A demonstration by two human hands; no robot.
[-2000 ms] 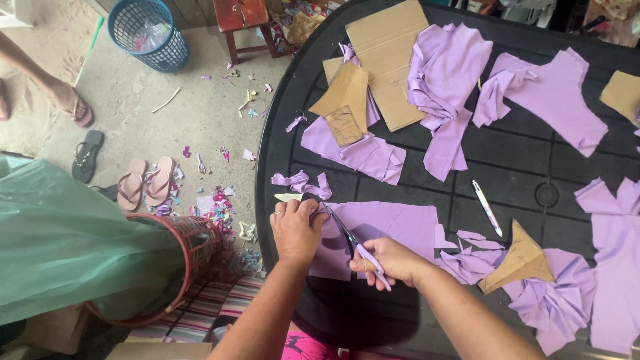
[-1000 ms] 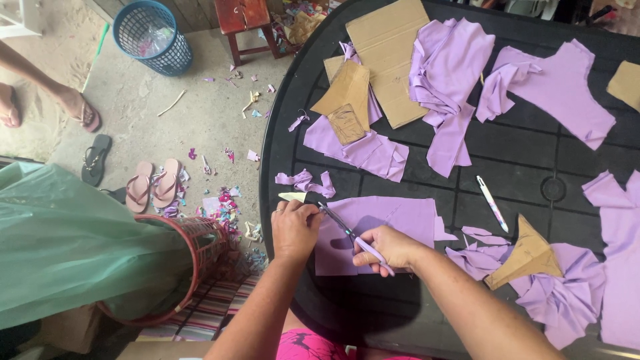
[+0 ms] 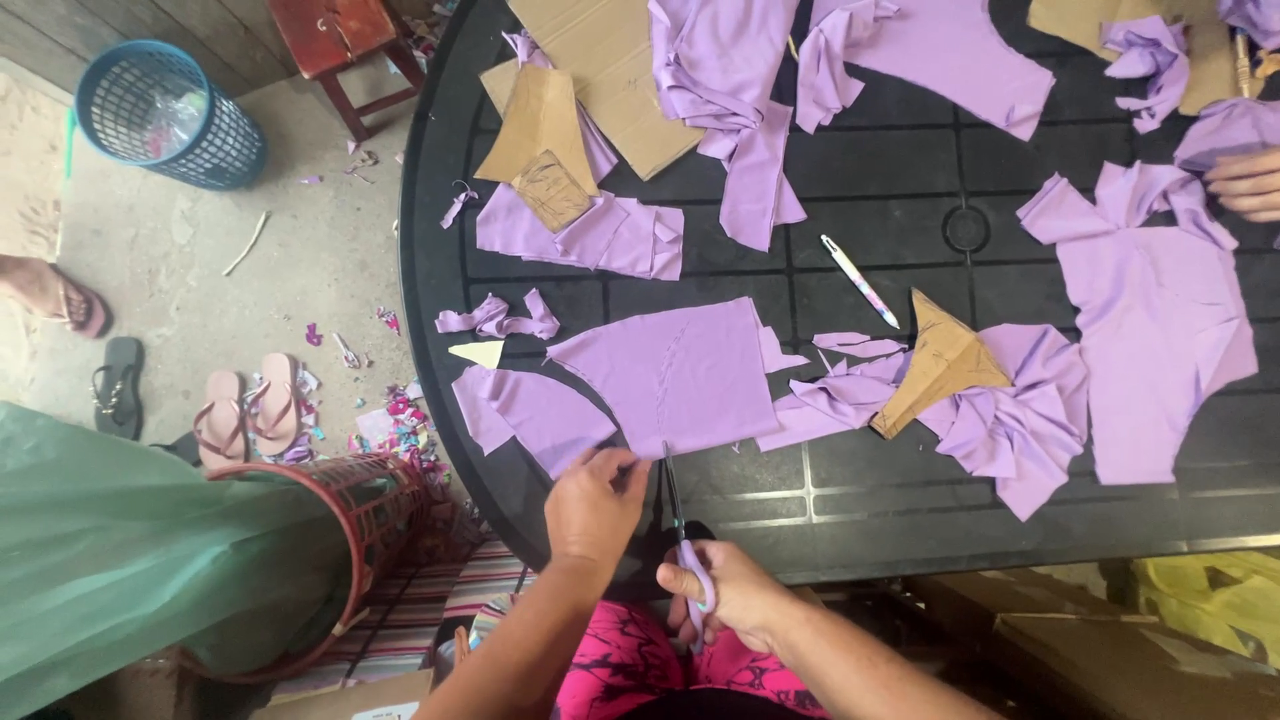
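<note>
My right hand is shut on purple-handled scissors, whose blades meet the near edge of a lilac fabric piece lying flat on the black plastic table. A darker wavy line runs across that piece. At the same edge, left of the blades, the fingers of my left hand pinch the fabric. Just left of it lies a separate lilac piece with a curved edge, with a small pale yellow triangle above. To the right, a cardboard template rests on bunched lilac fabric.
A pen lies mid-table. Farther back are cardboard and more lilac fabric. Another person's hand touches fabric at the right. On the floor stand a blue basket, a red stool and a red basket.
The curved piece at the left now lies apart from the larger fabric. The scissors have moved from across the fabric to its near edge, and my left hand has come nearer to me.
</note>
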